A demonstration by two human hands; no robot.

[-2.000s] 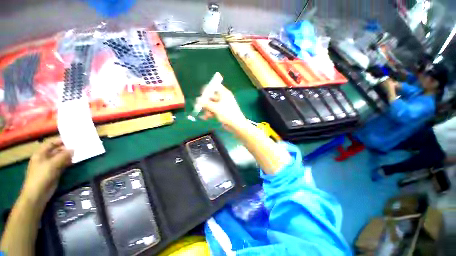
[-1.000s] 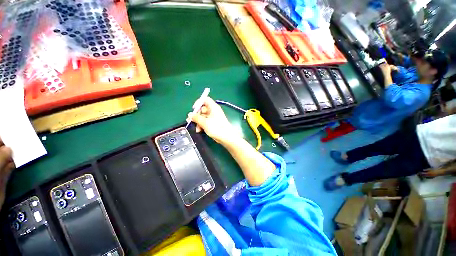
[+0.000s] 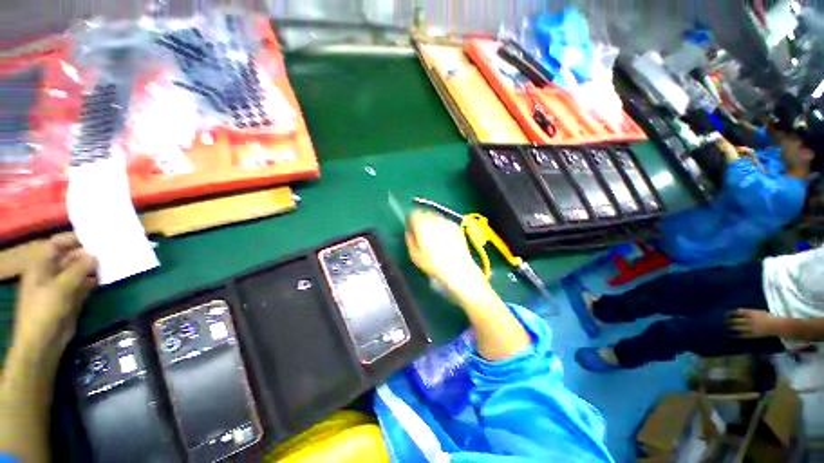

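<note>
A black phone tray [image 3: 282, 348] lies in front of me on the green mat. It holds a phone housing [image 3: 365, 300] in its right slot and two more at the left; the slot between them holds no housing, only a tiny pale ring. My right hand [image 3: 443, 249], blurred, is above the mat right of the tray and holds a thin pale tool [image 3: 396, 208]. My left hand [image 3: 54, 289], at the left, has its fingers on the lower end of a white paper strip [image 3: 110, 222] that hangs over the red tray edge.
A red tray [image 3: 208, 172] with bagged ring sheets sits on a tan board [image 3: 221, 210]. A yellow air gun [image 3: 488, 242] lies right of my hand. Stacked phone trays [image 3: 506, 212] and another red tray [image 3: 578, 127] stand farther right. Two people are at the right.
My right hand with the tool has moved from the right housing's top corner to the right, off the tray. The view has shifted, showing more of my left hand.
</note>
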